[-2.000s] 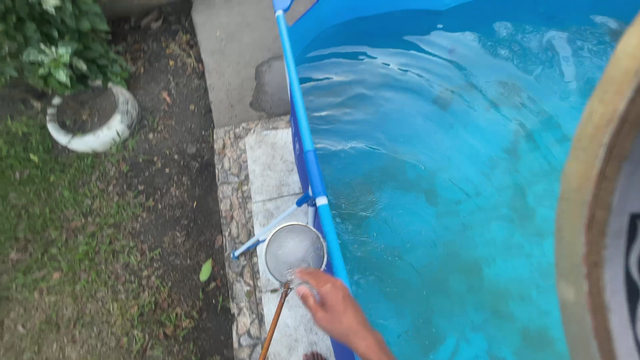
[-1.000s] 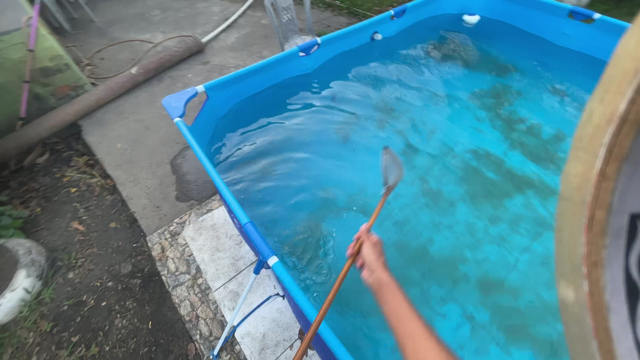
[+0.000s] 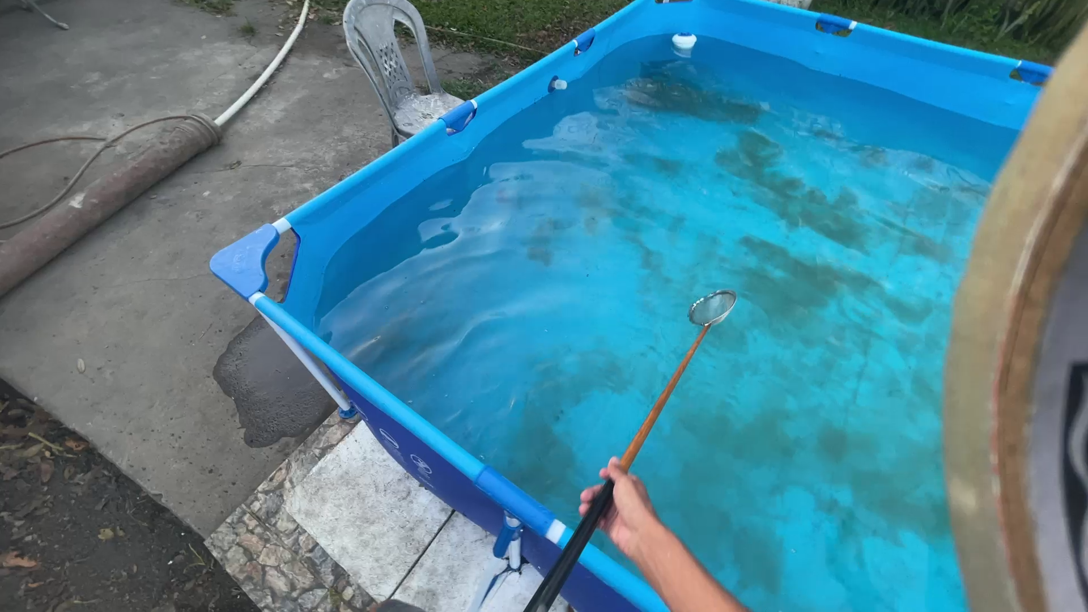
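Observation:
My right hand (image 3: 625,510) is closed around a long pole (image 3: 659,406), near where its orange-brown length meets a black lower part. A small round mesh strainer (image 3: 712,308) is fixed at the far end, tilted, over the pool water; whether its rim touches the surface cannot be told. Cloudy dark patches (image 3: 799,195) show in the blue water. The pole's lower end runs out of the frame over the near rim of the blue frame pool (image 3: 408,427). My left hand is out of view.
Pale paving slabs (image 3: 370,510) and a pool leg brace (image 3: 508,540) lie by the near wall. A grey plastic chair (image 3: 399,68) stands beyond the left rim. On the concrete lie a thick pipe (image 3: 102,200) and a wet patch (image 3: 272,387). A large round-edged object (image 3: 986,357) blocks the right side.
The strainer has moved from above the paving beside the pool to over the water. My right hand, near the strainer two seconds ago, now grips the pole farther down. The view has swung widely.

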